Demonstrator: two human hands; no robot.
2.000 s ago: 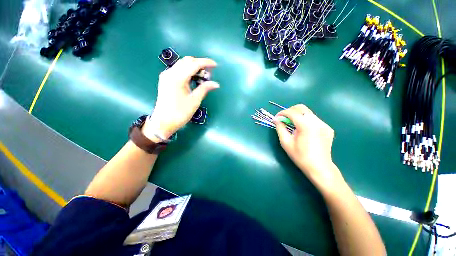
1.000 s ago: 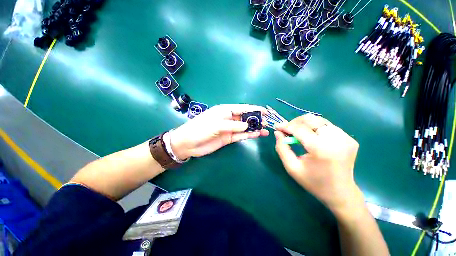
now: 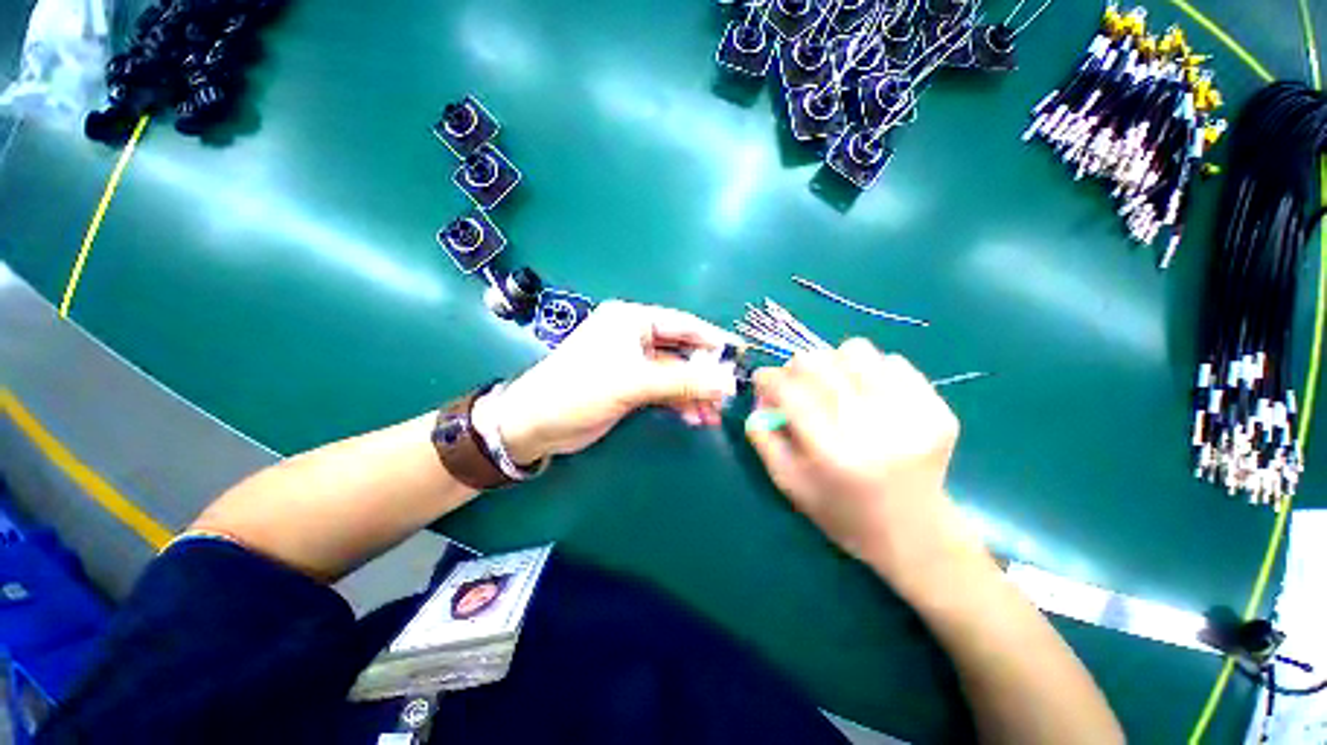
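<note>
My left hand [image 3: 640, 364] holds a black square-flange connector [image 3: 738, 370] between thumb and fingers, seen from the side. My right hand [image 3: 859, 437] holds a slim tool with a bright green handle [image 3: 767, 421], its fingertips close to the connector; whether they also pinch a wire is hidden. A small bunch of thin lead wires [image 3: 779, 326] lies on the mat just beyond my hands, partly covered by my right hand. One blue-white wire [image 3: 859, 303] lies apart behind it. Several loose connectors [image 3: 470, 240] lie in a curved row left of my hands, one on its side.
Wired connectors [image 3: 862, 152] lie at the top centre. Yellow-ended short leads [image 3: 1128, 131] and long black cables [image 3: 1259, 277] lie at the right. Black housings [image 3: 189, 66] and a clear plastic bag [image 3: 56, 66] are at the top left. A white strip [image 3: 1113, 604] lies at the lower right.
My left hand first moved from the loose connectors to the centre with one connector. My right hand has since moved left from the wire bunch to meet it, and the connector has turned side-on.
</note>
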